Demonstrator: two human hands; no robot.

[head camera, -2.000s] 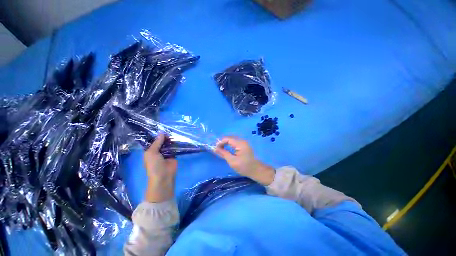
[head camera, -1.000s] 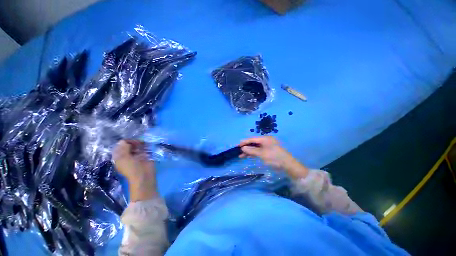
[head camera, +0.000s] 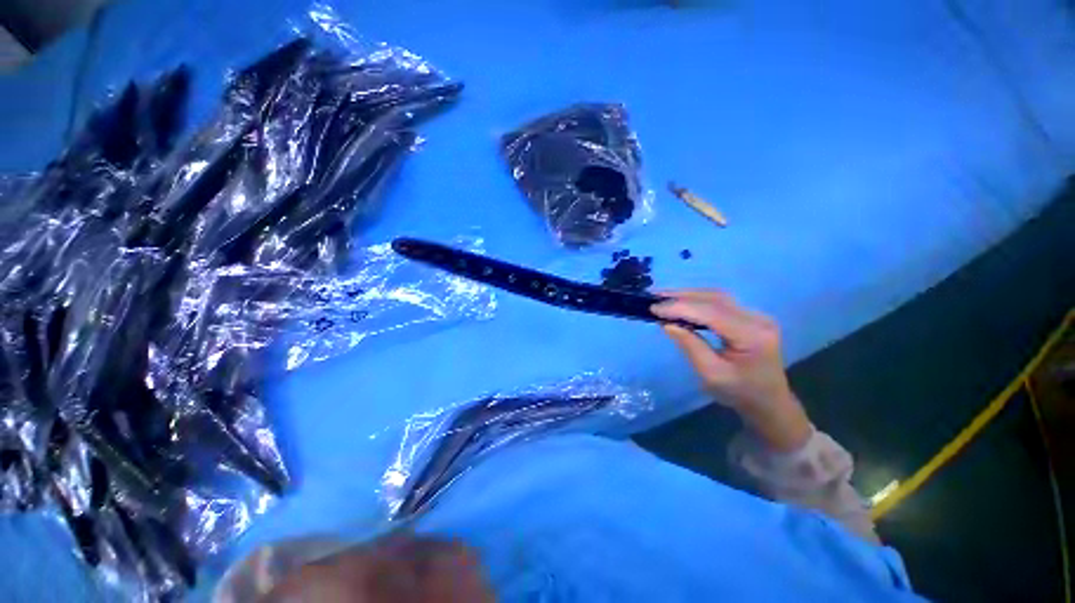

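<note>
A bare black moulded part (head camera: 531, 284) lies across the middle, long, slim and slightly bent, with small round marks along it. My right hand (head camera: 731, 342) pinches its right end. My left hand (head camera: 401, 572) is blurred and low against my front at the bottom edge; its fingers cannot be made out. An empty-looking clear poly bag (head camera: 401, 309) lies flat between the part and the large pile. A cluster of small black plugs (head camera: 628, 271) lies just behind the part, partly hidden by it, with one loose plug apart to the right.
A large pile of bagged parts (head camera: 224, 247) covers the left of the blue table. A small stack of bagged parts (head camera: 483, 426) lies against my front. Behind the plugs are an open bag of plugs (head camera: 572, 177) and a short tan stick (head camera: 700, 205). Green floor shows at right.
The black part has come out of its clear bag, which now lies on the table. My right hand has moved right with the part. My left hand has let go and dropped towards my front.
</note>
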